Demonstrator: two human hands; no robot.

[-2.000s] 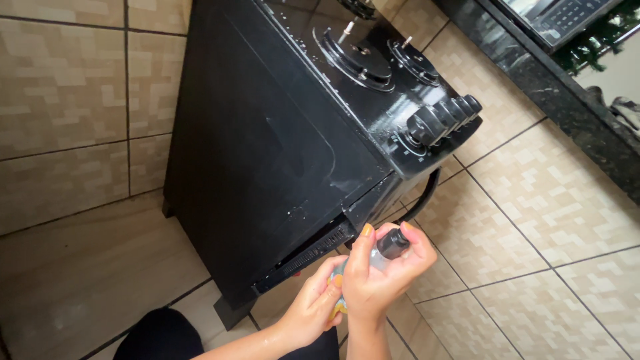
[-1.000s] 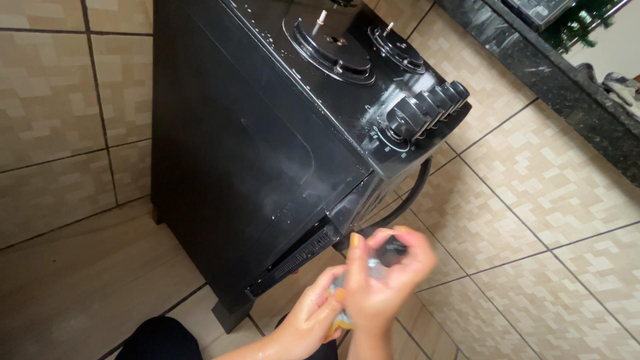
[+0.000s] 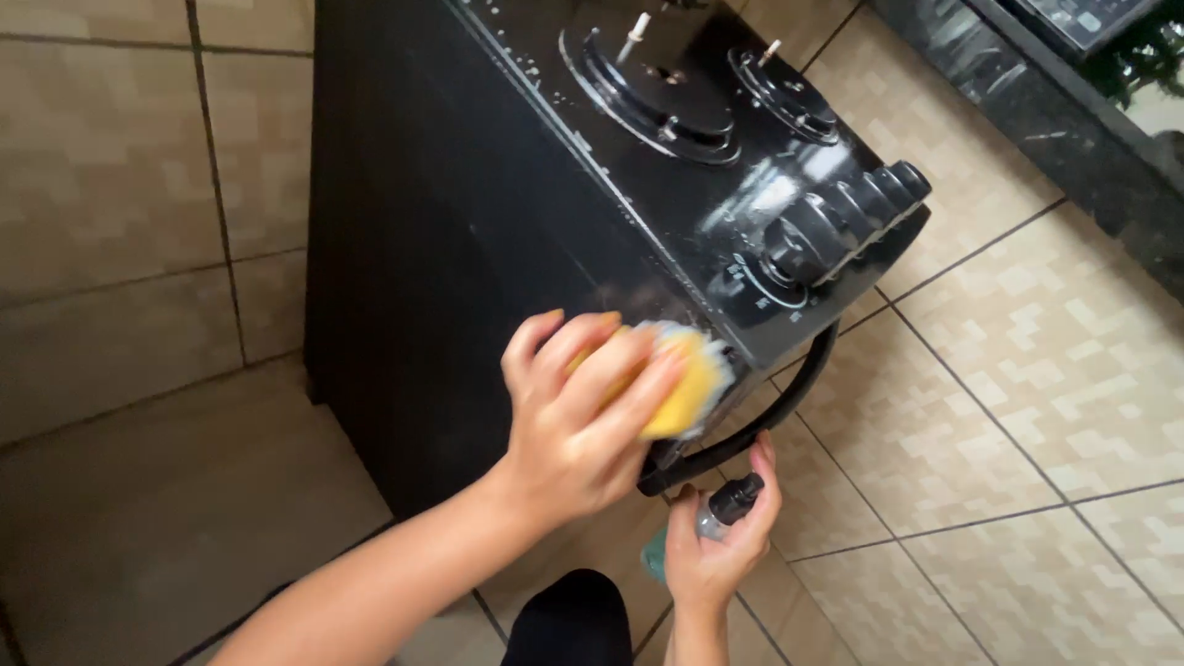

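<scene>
My left hand grips a yellow sponge with white foam on its edge and presses it against the side panel of a black stove, near the front top corner. Below the stove's curved black door handle, my right hand holds a small clear spray bottle with a black top and greenish liquid. The sponge is blurred. Above, on the cooktop, are two burner bases and a row of black knobs. White drops dot the cooktop's edge.
Beige tiled wall stands at the left, with more beige tiles at the right. A dark stone counter edge crosses the upper right, with a black appliance on it. My dark-clothed knee shows at the bottom.
My hands were together at the bottle in front of the stove; now they are apart. My left hand has moved up onto the side panel with the sponge, while the bottle stays in my right hand.
</scene>
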